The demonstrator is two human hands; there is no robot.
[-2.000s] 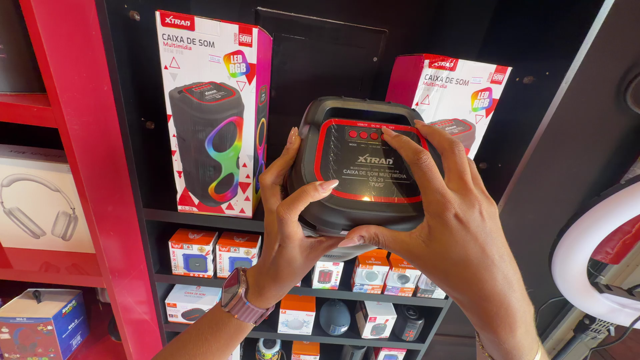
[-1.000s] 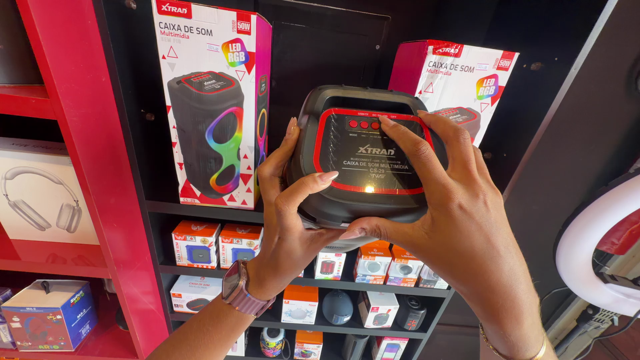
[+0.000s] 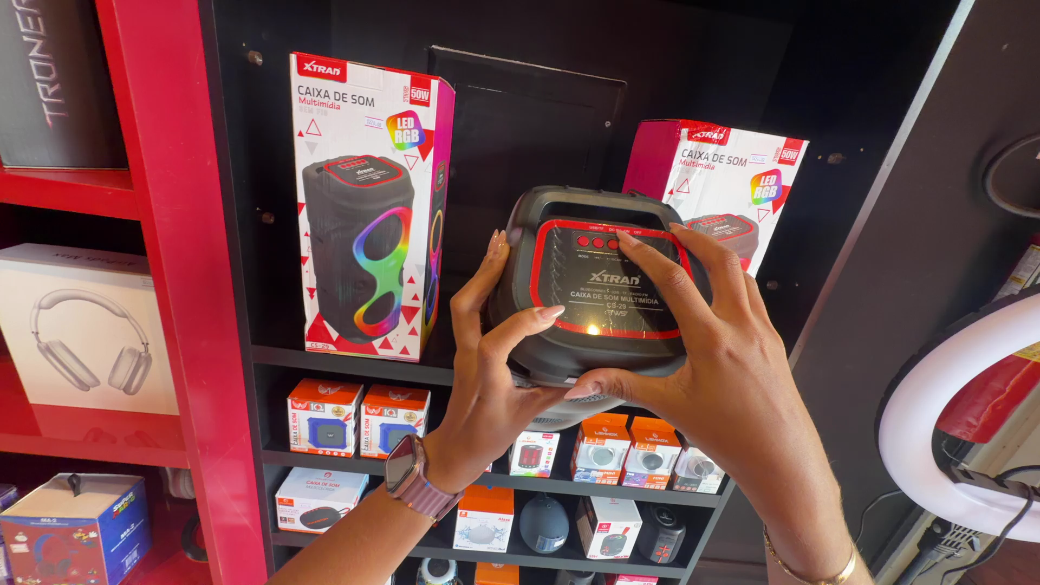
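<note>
A black Xtrad multimedia speaker (image 3: 609,284) with a red-rimmed control panel on top sits between my hands, its top facing me. My left hand (image 3: 496,366), a smartwatch on its wrist, grips the speaker's left side, with a fingertip on the panel's lower left edge. The right hand (image 3: 699,341) holds the right side and lower front edge. Its index fingertip touches the row of red buttons (image 3: 599,243). The speaker's underside is mostly hidden. Behind it, a tall boxed speaker (image 3: 366,211) stands at the left and a similar box (image 3: 731,179) at the right, partly covered by my fingers.
Black shelves (image 3: 390,372) below hold several small speaker boxes (image 3: 325,418) and a round grey speaker (image 3: 543,522). A red shelf unit (image 3: 175,268) at the left bears a headphone box (image 3: 85,333). A white ring light (image 3: 910,439) stands at the right edge.
</note>
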